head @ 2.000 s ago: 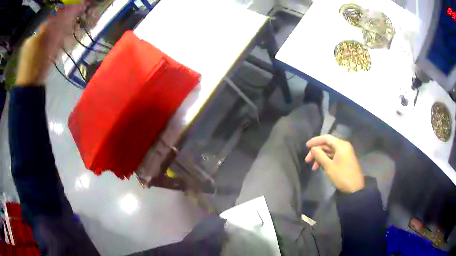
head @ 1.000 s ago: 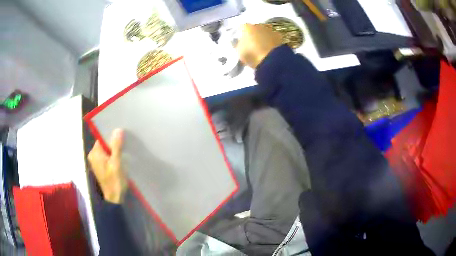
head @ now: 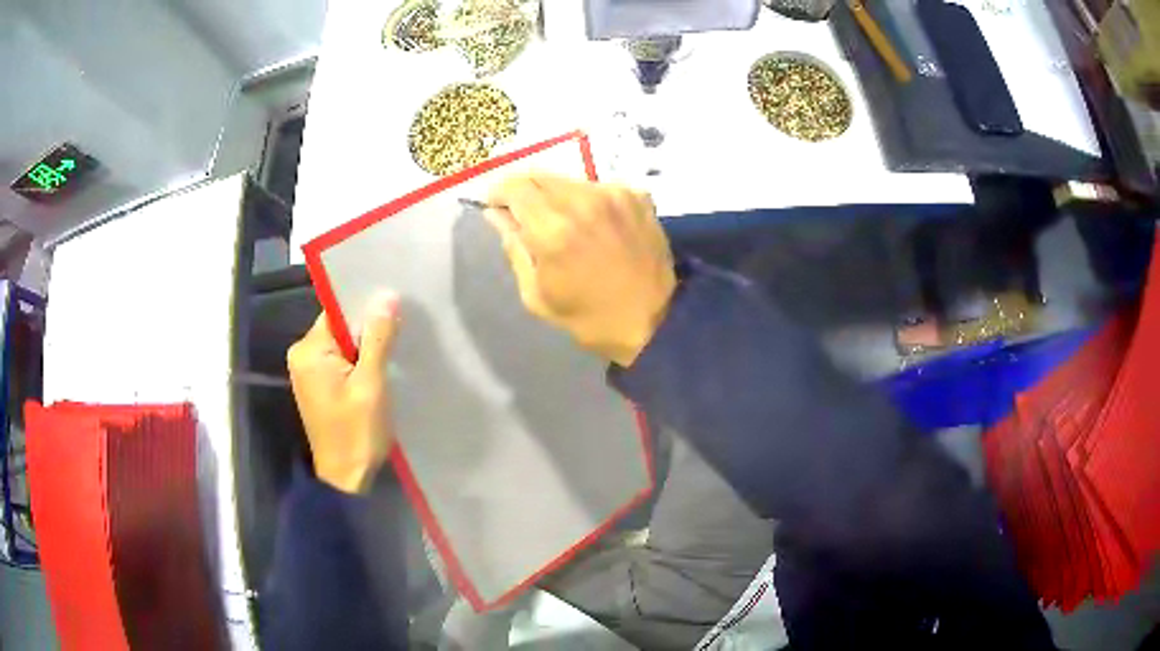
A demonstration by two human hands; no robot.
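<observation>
A cover panel with a grey back and narrow red edges is held tilted over my lap, its top end over the white table's front edge. My left hand grips its left edge, thumb on the grey back. My right hand is above the panel's upper part, fingers closed on a slim dark stick, possibly a pin, whose tip is at the grey face. The fingers cover the rest of the stick.
The machine head overhangs the white table, its dark punch below. Wells of gold pieces lie left and right. A black phone and orange stick lie on a dark mat. Red panels are stacked left and right.
My right hand has moved from the table beside the machine to the panel, and the dark stick now shows in its fingers. The panel is still in my left hand.
</observation>
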